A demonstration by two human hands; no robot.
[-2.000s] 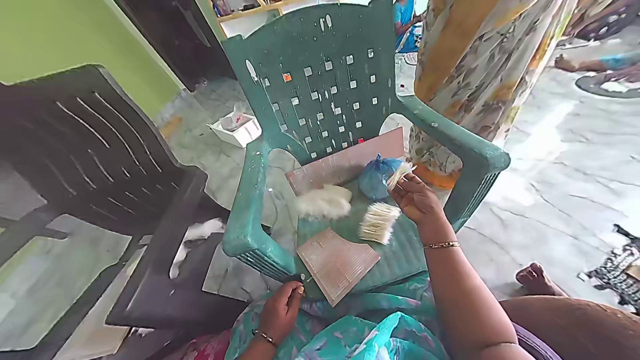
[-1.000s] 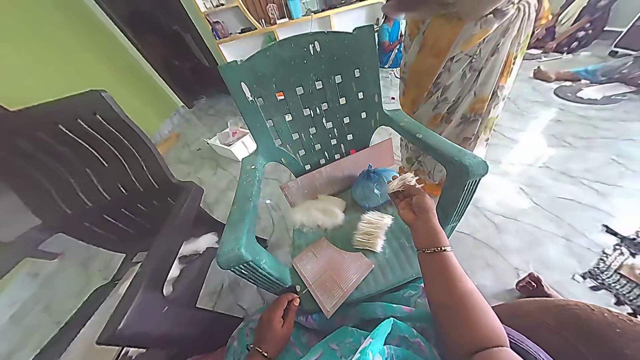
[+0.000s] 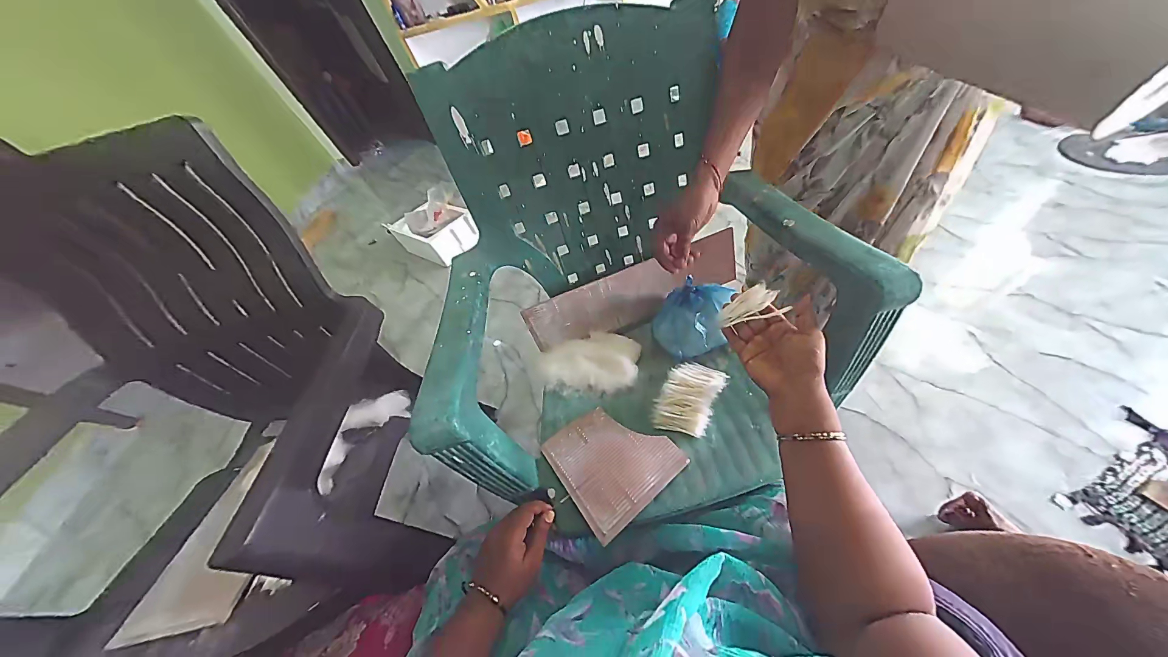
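My right hand is palm up over the right side of the green plastic chair's seat, holding a loose bunch of thin cream-coloured wicks or sticks. My left hand is at the seat's front left edge, its fingers closed around a small dark object. On the seat lie a stack of cream wicks or sticks, a fluffy mass of white cotton, a blue plastic bag, a ridged brownish board piece and a longer flat board behind.
Another person's hand reaches down above the blue bag from the chair's back right. A dark plastic chair with white cotton stands at left. A white box sits on the floor behind. Someone's foot shows at right.
Another person's arm has come in over the green chair, and its hand now hangs above the blue bag. My right hand has turned more open under the bunch. My left hand stays at the seat's edge.
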